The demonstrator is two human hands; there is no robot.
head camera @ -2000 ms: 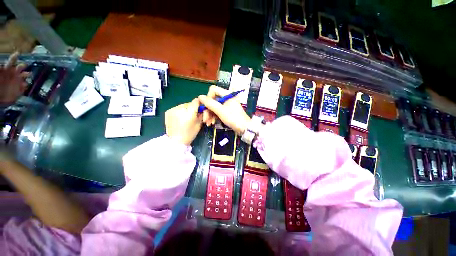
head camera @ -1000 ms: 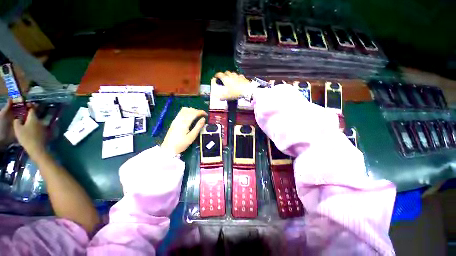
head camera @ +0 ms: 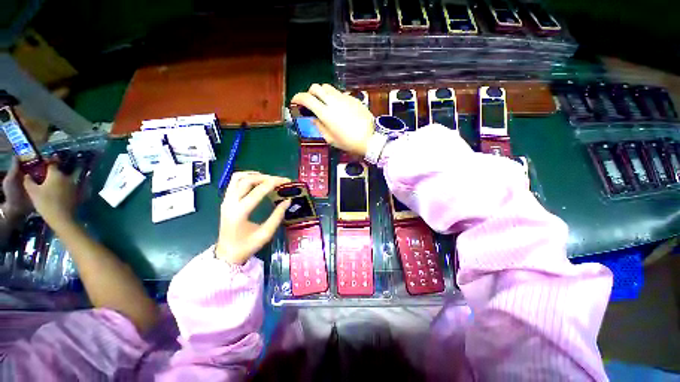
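Open red flip phones lie in two rows in a clear plastic tray (head camera: 365, 299). My left hand (head camera: 250, 216) pinches the gold-framed upper half of the front-left flip phone (head camera: 308, 261), which is tilted; a small white sticker (head camera: 294, 210) is on its dark screen. My right hand (head camera: 339, 119) has its fingers on the upper half of the rear-left flip phone (head camera: 315, 168), whose screen looks bluish. Another open flip phone (head camera: 353, 257) has a dark screen. My right arm hides part of both rows.
White batteries (head camera: 173, 177) lie in a pile at left, beside a blue pen (head camera: 233, 158). Behind are a brown board (head camera: 212, 67) and stacked filled trays (head camera: 455, 56). More trays (head camera: 630, 160) lie at right. Another person's hand (head camera: 56, 190) is at far left beside a lit phone (head camera: 16, 138).
The blue pen has left my hands and lies by the batteries. My left hand has moved onto the front-left phone. The rear screens have gone from lit to dark.
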